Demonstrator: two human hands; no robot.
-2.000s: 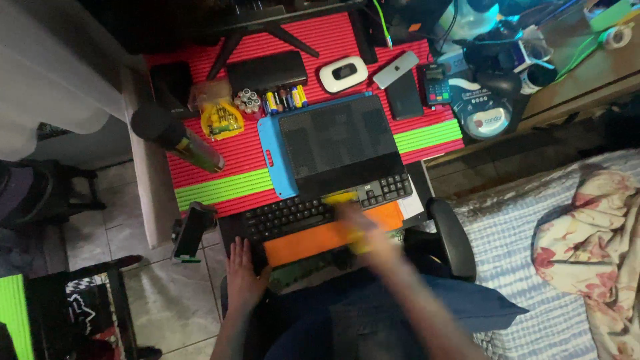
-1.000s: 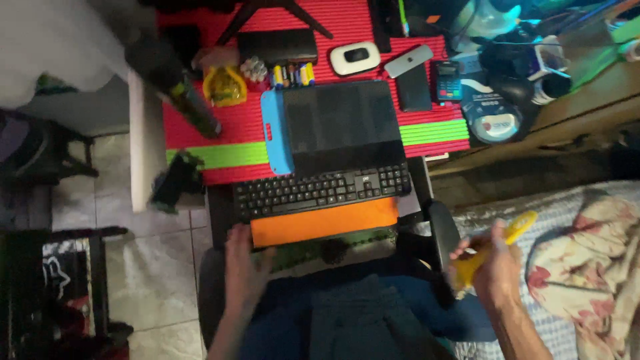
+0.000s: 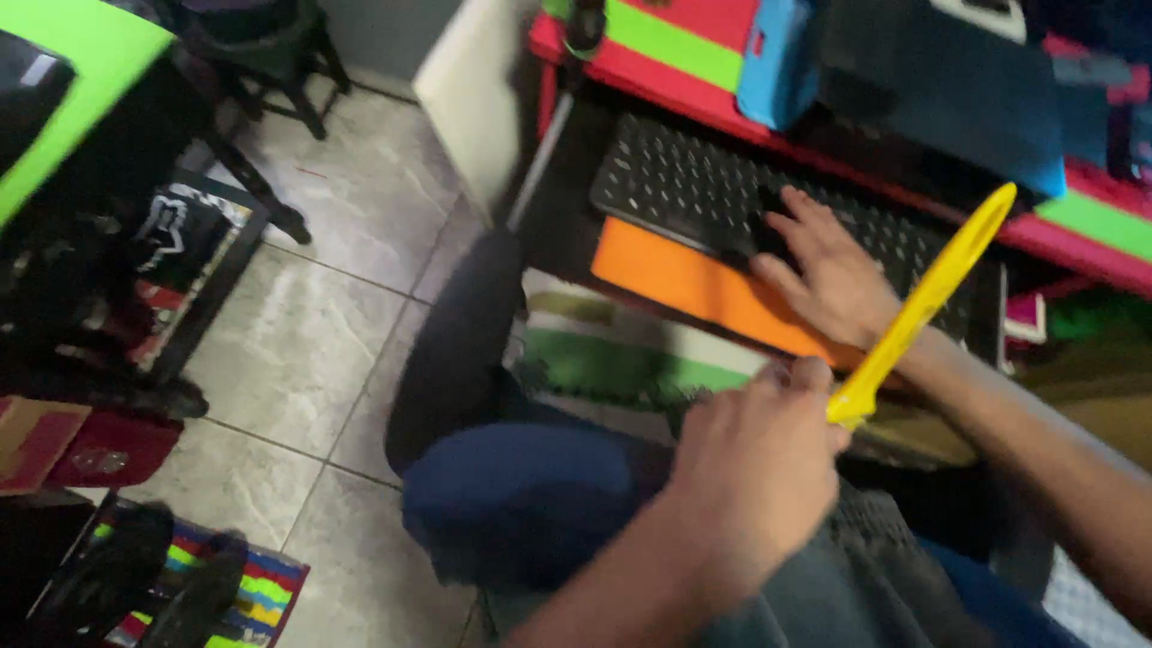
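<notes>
A yellow plastic-handled tool (image 3: 922, 306) is gripped at its lower end by my left hand (image 3: 765, 450), above my lap. Its handle points up and to the right, passing in front of my right wrist; the end inside the fist is hidden. My right hand (image 3: 832, 270) rests palm down, fingers spread, on the black keyboard (image 3: 688, 184) and the orange strip (image 3: 711, 288) along its near edge. Beyond the keyboard, a dark flat panel (image 3: 945, 90) lies beside a blue plastic piece (image 3: 778, 67) on the red and green desk top.
A white desk side panel (image 3: 477, 108) stands left of the keyboard tray. Farther left are a tiled floor (image 3: 288, 315), a dark stool (image 3: 270, 54) and a black rack with a green top (image 3: 117, 45). The dark chair armrest (image 3: 459, 351) is close by my leg.
The yellow tool has passed from my right hand to my left. My right hand has come from the bed side onto the keyboard; my left has left the tray's edge. The view has swung left and closer.
</notes>
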